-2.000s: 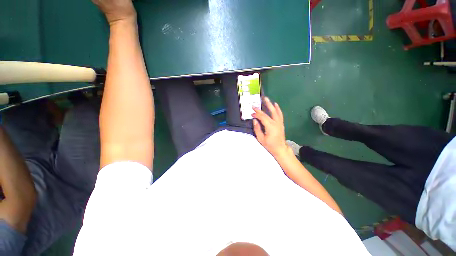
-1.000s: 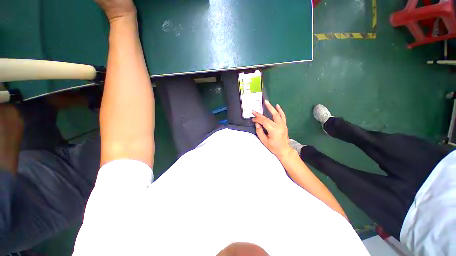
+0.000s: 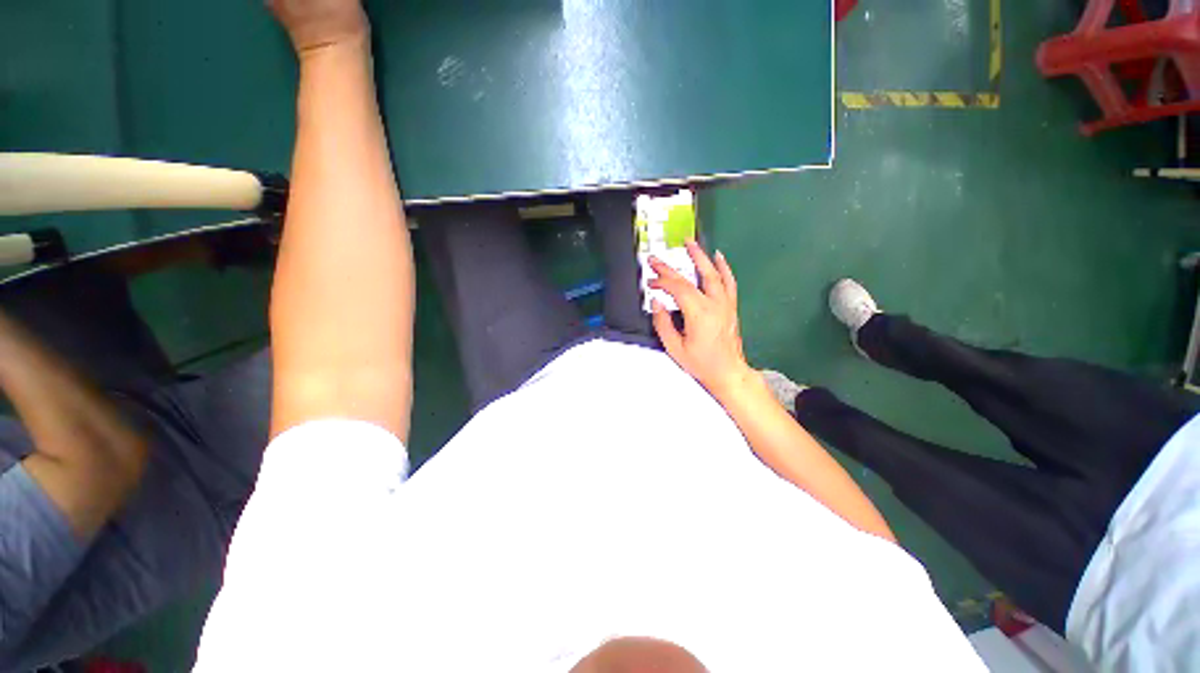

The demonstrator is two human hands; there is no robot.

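A smartphone (image 3: 667, 226) with a green-and-white screen lies on my thigh, just below the bench's front edge. My right hand (image 3: 700, 310) is over its lower part with fingers spread; the fingertips lie on the screen and the hand does not grip the phone. My left arm reaches up over the bench, and my left hand (image 3: 320, 19) is cut off by the top edge of the picture, so its fingers are hidden.
The dark green bench top (image 3: 500, 105) has a pale edge. A cream tube (image 3: 125, 183) crosses at the left. A person in grey (image 3: 171, 487) sits at the left. Another person's dark-trousered legs (image 3: 974, 394) are at the right. A red stool (image 3: 1132, 59) stands at the upper right.
My right hand has moved a little up over the phone, covering more of its screen. The left neighbour's arm has moved. The view has shifted slightly.
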